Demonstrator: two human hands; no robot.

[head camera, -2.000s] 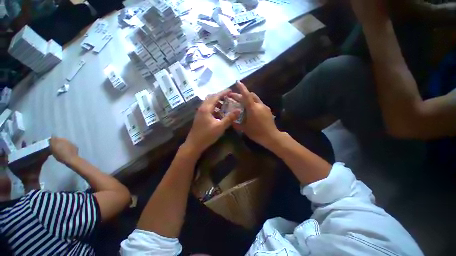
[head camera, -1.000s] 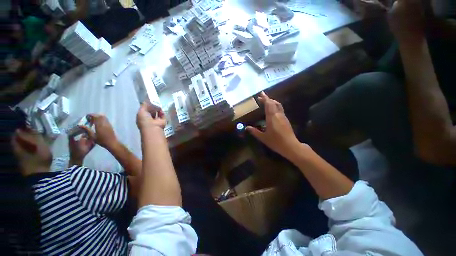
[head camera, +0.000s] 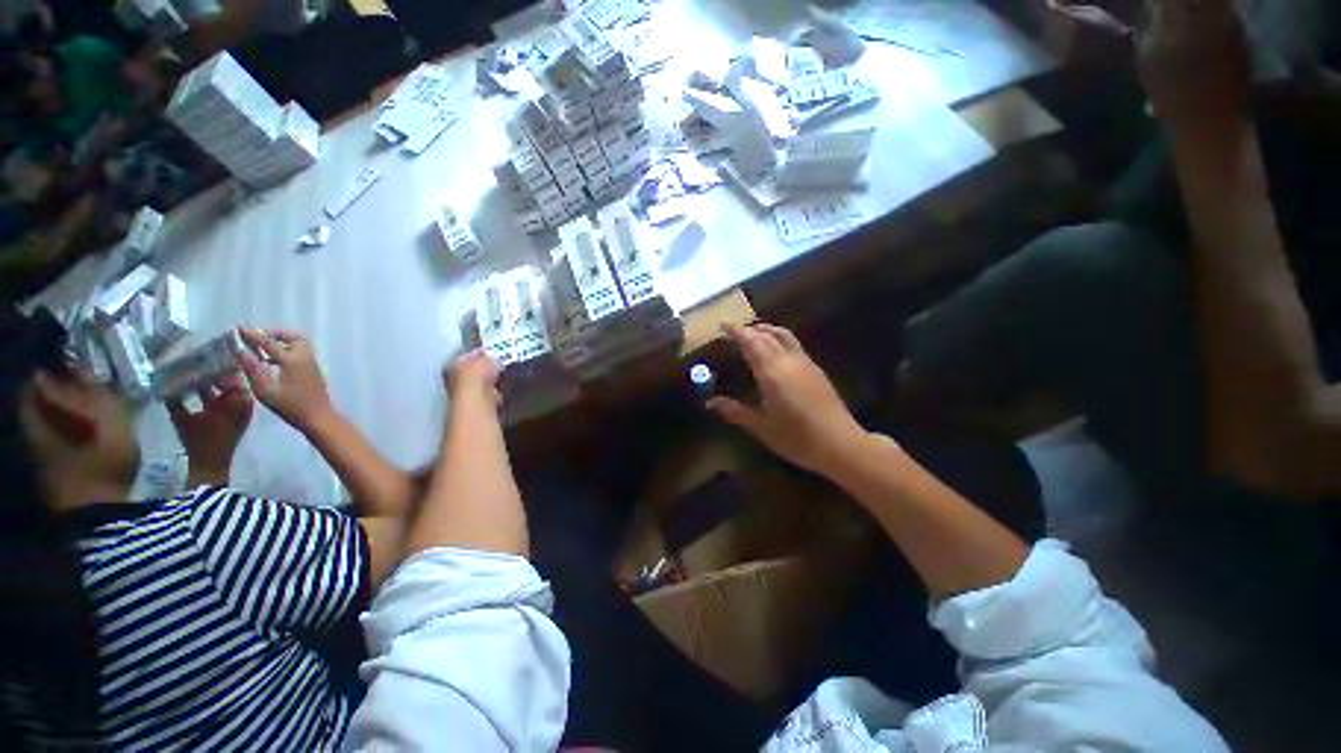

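Slim white printed cartons stand in rows at the table's near edge. My left hand is at the near end of the leftmost carton, fingers closed round its lower end; the grip is partly hidden. My right hand is over the dark gap by the table edge, fingers apart, holding nothing visible. A small dark object with a round white end is just left of its fingertips, with no clear grip on it.
A tall carton block stands behind. Loose cartons and papers lie back right. A person in a striped top handles a carton at left. An open brown box is below my hands. Another person's arm is at right.
My hands parted from the small clear, shiny item they held. My left hand raised a carton, then brought it down at the row's left end. My right hand has shifted slightly.
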